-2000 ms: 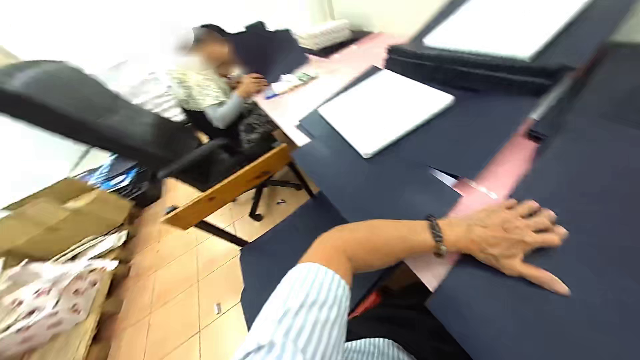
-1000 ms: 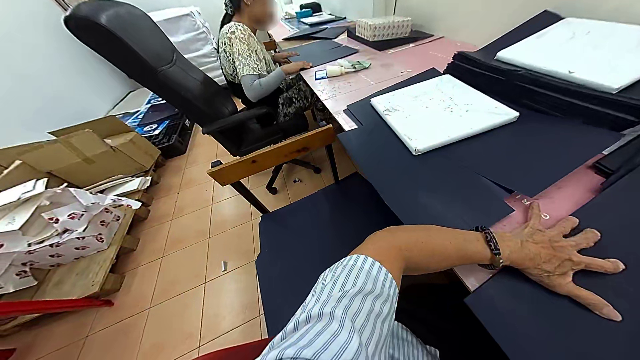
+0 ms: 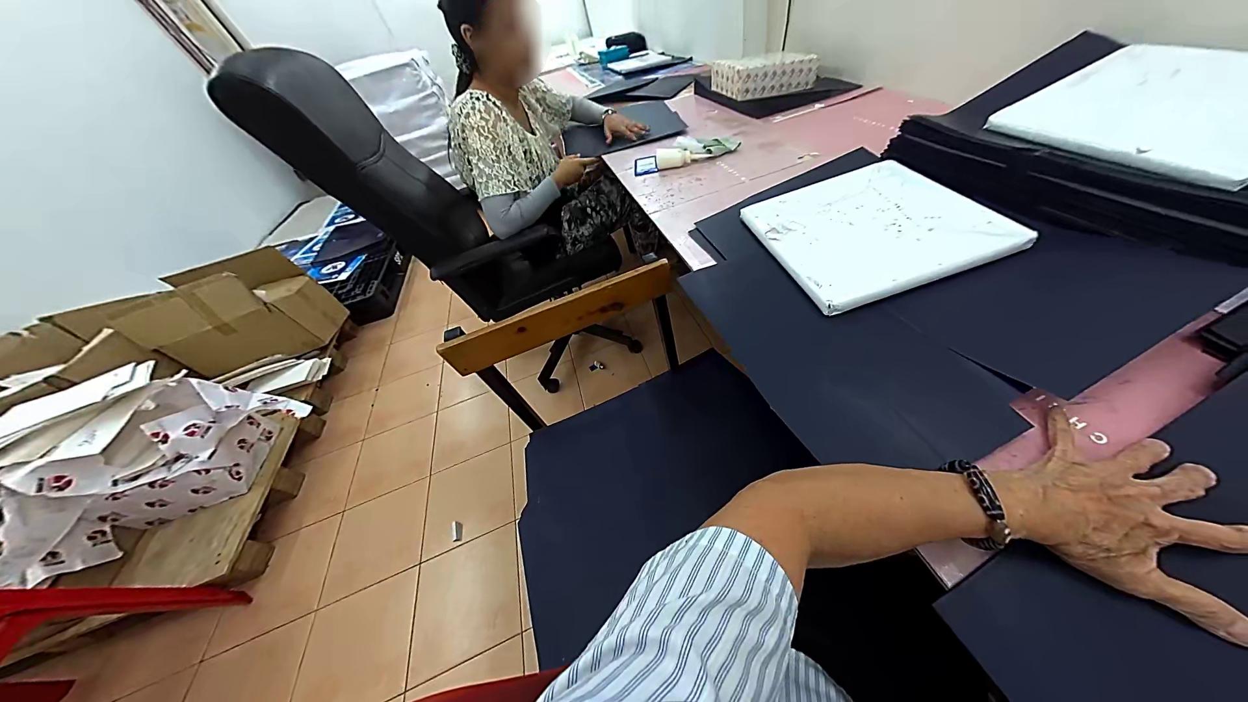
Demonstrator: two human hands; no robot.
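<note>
My left hand [image 3: 1111, 507] lies palm down at the right edge of the head view, its fingers spread and holding nothing. It rests on a dark navy sheet [image 3: 1092, 624] and partly over a pink strip of tabletop [image 3: 1160, 395]. A beaded bracelet [image 3: 987, 502] circles the wrist. Beyond the hand, more navy sheets [image 3: 858, 375] overlap, with a white wrapped slab [image 3: 887, 234] on them. At the upper right, a second white slab [image 3: 1141, 112] sits on a thick stack of dark sheets [image 3: 1024, 180]. My right hand is out of view.
Across the table a seated person rests a hand on a dark sheet [image 3: 658, 122], near a small bottle [image 3: 673, 158]. A black office chair [image 3: 361, 146] and a wooden bar [image 3: 565, 312] stand left of the table. Cartons [image 3: 224, 312] and a wooden pallet [image 3: 195, 526] occupy the left.
The view has swung, then steadied. My left hand stays spread on the navy sheet.
</note>
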